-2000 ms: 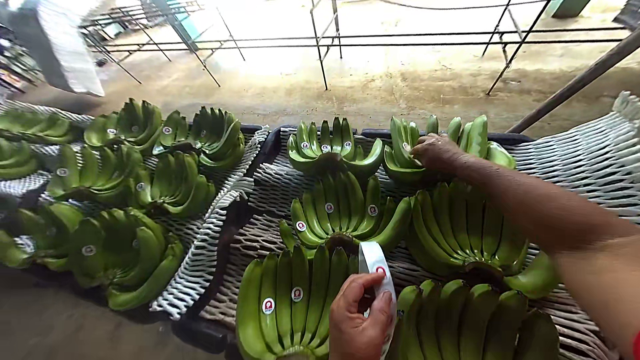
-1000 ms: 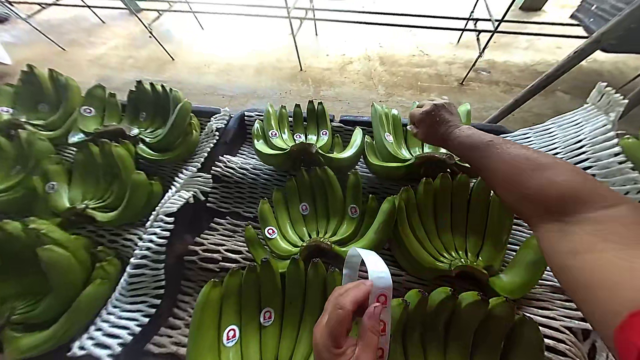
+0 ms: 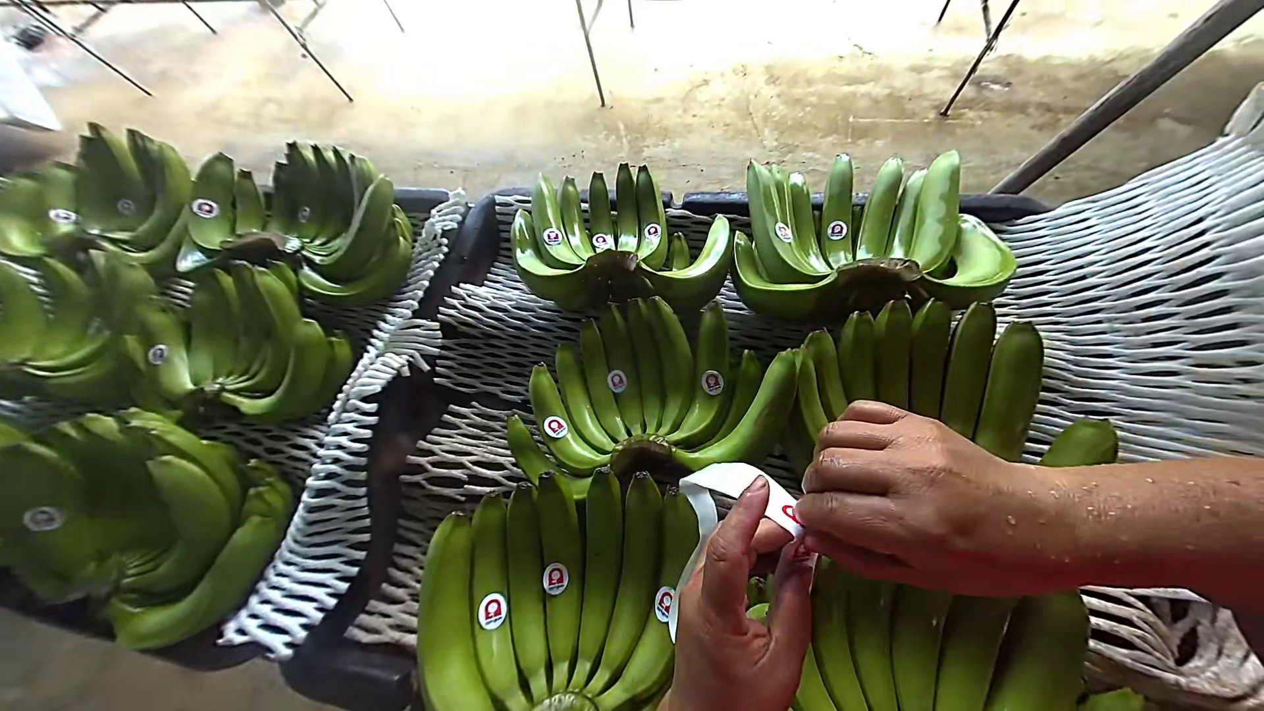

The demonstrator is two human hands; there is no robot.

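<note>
My left hand [image 3: 746,602] holds a white strip of round stickers [image 3: 726,481] between thumb and fingers, above the near banana hands. My right hand [image 3: 889,494] has its fingertips on the strip's end, close to the left fingers; whether a sticker is pinched there cannot be told. Beneath the left hand, the near-left hand of green bananas [image 3: 553,592] bears several round stickers. The near-right one [image 3: 948,642] is partly covered by my hands. Behind stand a stickered middle banana hand [image 3: 652,385], a middle-right one [image 3: 923,365] and two stickered far ones, left [image 3: 617,237] and right [image 3: 874,227].
White foam netting [image 3: 1136,267] lines the dark-edged tray [image 3: 395,474] under the bananas. At left, another netted tray [image 3: 326,533] holds more green banana hands [image 3: 237,346]. A slanted pole [image 3: 1126,99] and thin metal legs [image 3: 590,49] stand beyond, on the concrete floor [image 3: 691,128].
My right hand has come back from the far-right banana hand to the sticker strip at my left hand. That far-right banana hand now shows two stickers.
</note>
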